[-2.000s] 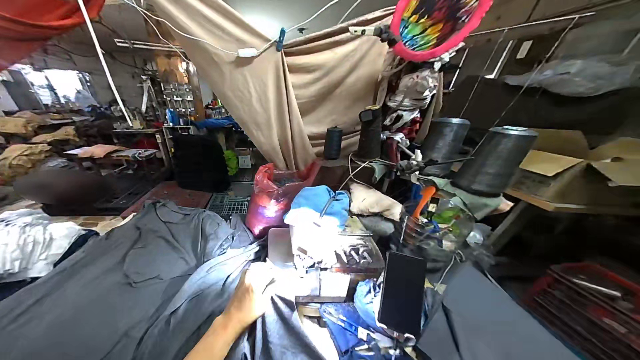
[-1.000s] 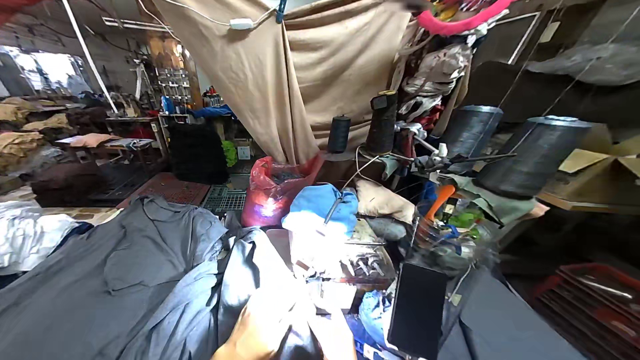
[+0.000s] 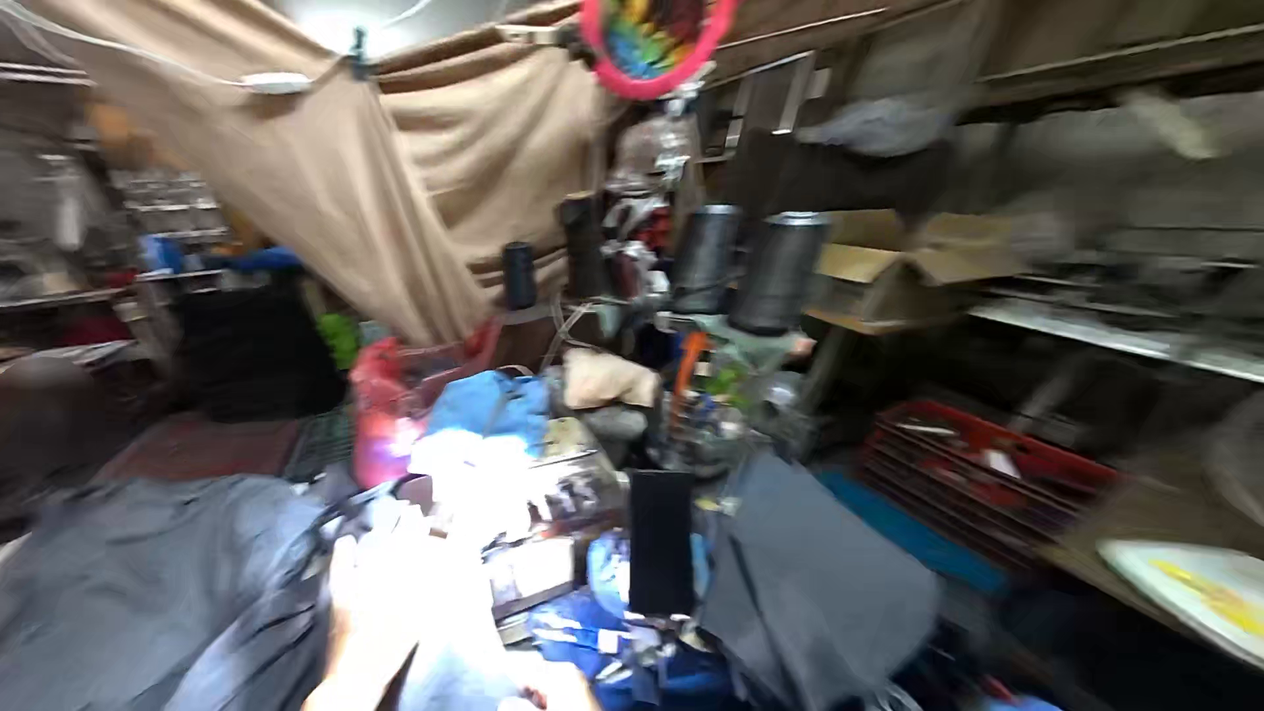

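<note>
My left hand (image 3: 365,612) is at the bottom left of centre, on or against the dark grey cloth (image 3: 188,583). Strong glare washes out its fingers, so its grip cannot be made out. My right hand (image 3: 558,683) shows only partly at the bottom edge, with a pale, lit stretch of cloth (image 3: 449,676) between the two hands. Past the hands, a glaring light hides much of what appears to be a sewing machine (image 3: 533,573). A light blue cloth (image 3: 489,405) lies behind it. A dark phone-like slab (image 3: 662,543) stands upright to the right.
A red plastic bag (image 3: 380,415) stands behind the work area. Large dark thread cones (image 3: 780,272) are at the back, near an open cardboard box (image 3: 879,267). Grey fabric (image 3: 820,583) drapes at right, beside a red crate (image 3: 987,464). A white plate (image 3: 1195,592) is at far right.
The view has swung to the right. My right hand, not visible two seconds ago, now shows at the bottom edge. The crate and plate side shows more.
</note>
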